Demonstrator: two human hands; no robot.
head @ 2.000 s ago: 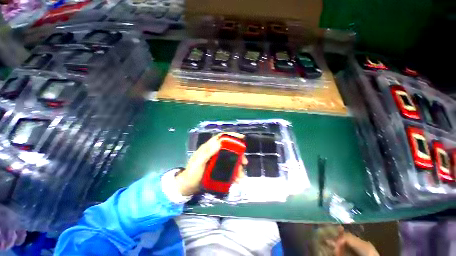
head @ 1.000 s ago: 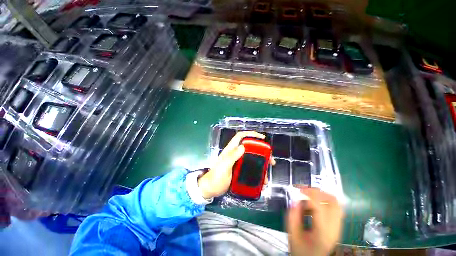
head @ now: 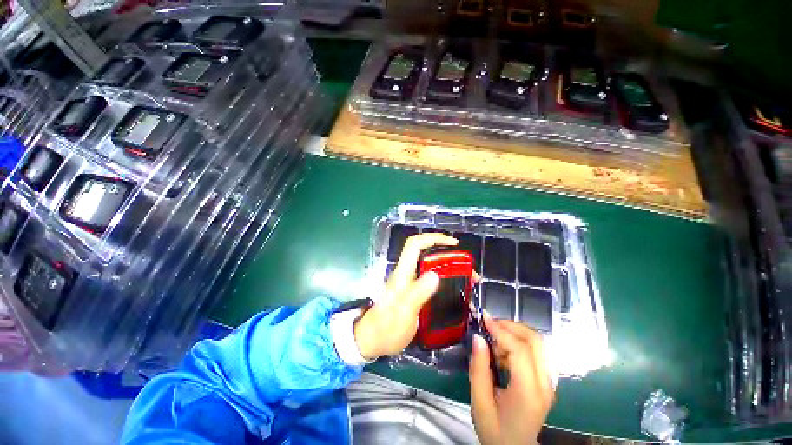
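Note:
My left hand (head: 392, 306) holds a red-rimmed device housing (head: 445, 335) upright over the lens tray, with the thumb at its left edge. A dark screen window (head: 448, 301) shows in the housing's front. My right hand (head: 514, 375) pinches thin dark tweezers (head: 477, 323) and holds their upper end at the housing's right edge. Whether the tip touches the housing is hard to tell. The shiny clear lens tray (head: 592, 304) lies flat below, with rows of dark rectangles, partly hidden by my hands.
A tall stack of clear blister trays (head: 252, 174) with black units stands left. More blister trays (head: 521, 117) with units rest on a wooden board (head: 521, 176) at the back. Other trays (head: 755, 287) stand right. A crumpled film clump (head: 662, 415) lies near the front right edge.
My right hand has come up from the lower right with the tweezers to the housing's right edge. The tweezers no longer lie on the bench. My left hand still holds the housing. The view has shifted.

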